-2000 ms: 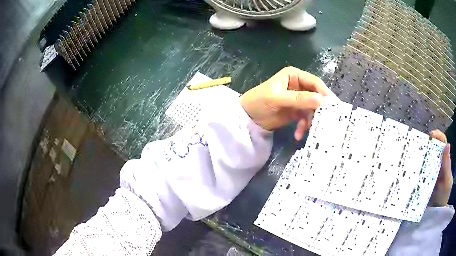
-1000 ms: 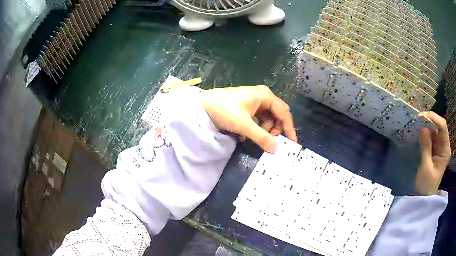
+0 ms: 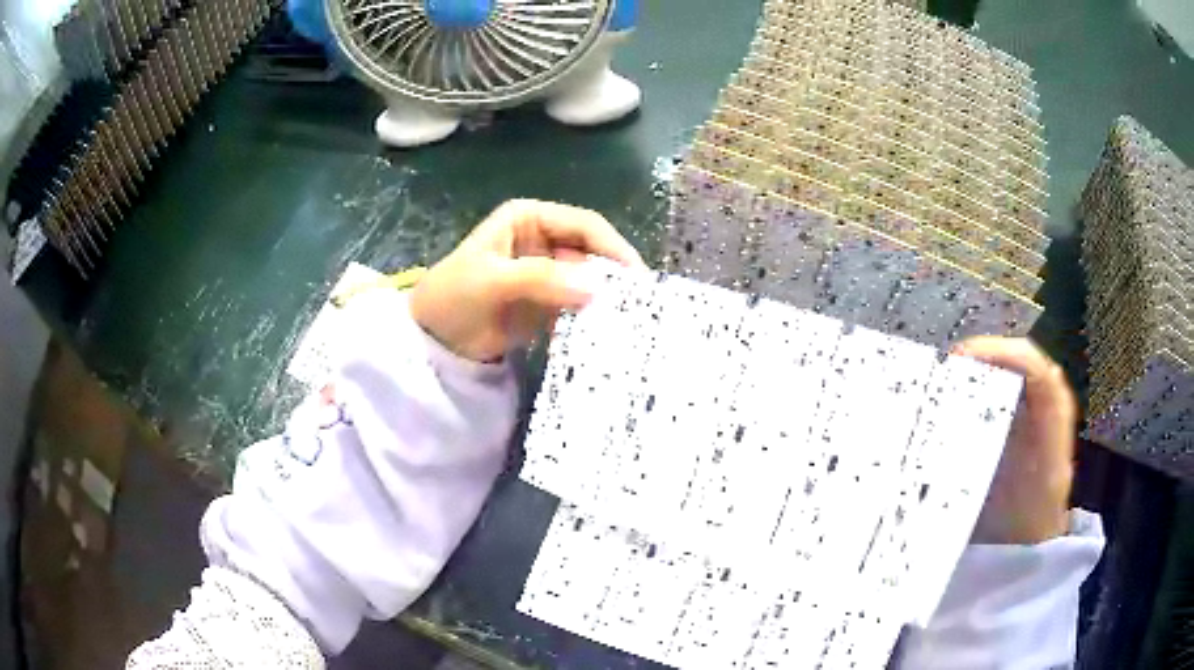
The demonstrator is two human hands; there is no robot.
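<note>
My left hand [image 3: 524, 282] grips the upper left corner of a white PCB panel [image 3: 773, 419] with small black marks. My right hand [image 3: 1028, 432] holds the panel's right edge near the upper right corner. The panel is tilted towards me, with notches along its top edge. Loose panels [image 3: 655, 589] lie below it, mostly covered by it. Racked PCB panels [image 3: 864, 170] stand upright in close rows directly behind the held panel, their front face partly hidden by it.
A blue and white fan [image 3: 465, 46] stands at the back. More racked panels stand at the right edge [image 3: 1146, 275] and at the upper left [image 3: 157, 118]. A yellow marker [image 3: 380, 284] and a printed paper [image 3: 314, 343] lie left of my left hand, partly covered by it and the sleeve.
One second ago my right hand was at the front racked panel and my left hand at the loose panels. Now both hold a raised panel. The view has shifted right.
</note>
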